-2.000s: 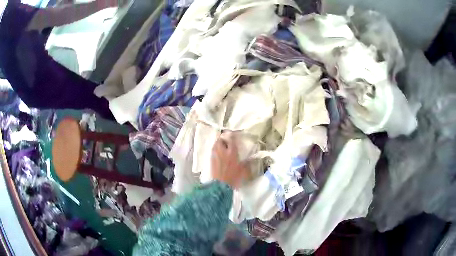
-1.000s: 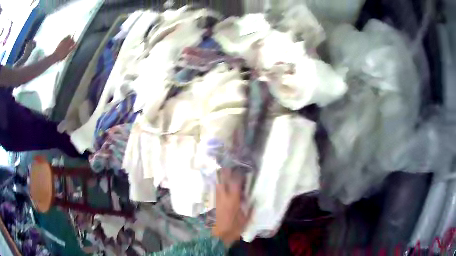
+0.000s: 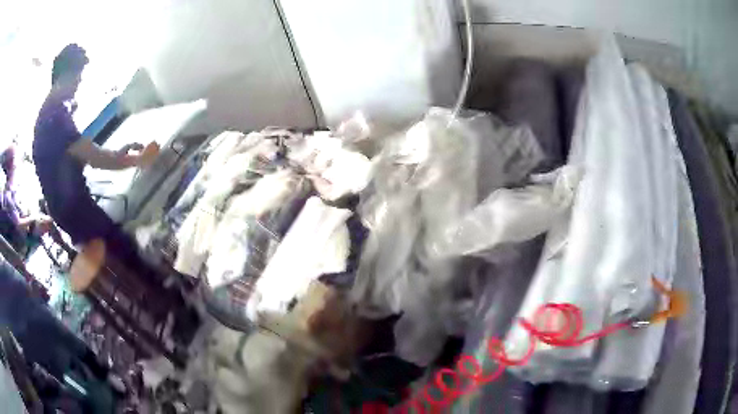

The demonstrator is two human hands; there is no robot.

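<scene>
A heap of cream fabric pieces (image 3: 271, 190) with some plaid fabric among them lies in front of me, left of the picture's middle. A flat pale piece (image 3: 303, 255) hangs over its near side. A strongly blurred brownish shape, seemingly my left hand (image 3: 325, 314), is low at the heap's near edge, with a dark green sleeve below it. Its fingers cannot be made out, nor whether it holds anything. A blurred cream fabric piece (image 3: 255, 368) is just left of it. My right hand is not in view.
Clear plastic wrapping (image 3: 437, 194) is right of the heap. White plastic-wrapped fabric rolls (image 3: 623, 210) stand at the right, with a coiled red hose (image 3: 485, 364) before them. A person (image 3: 65, 154) stands at a white surface at the left, behind a round-seated stool (image 3: 87, 265).
The view has swung right and up, showing the wall, rolls, red coil and more of the person. The heap looks smaller and further off. The hand, distinct on the cream fabric before, is now blurred.
</scene>
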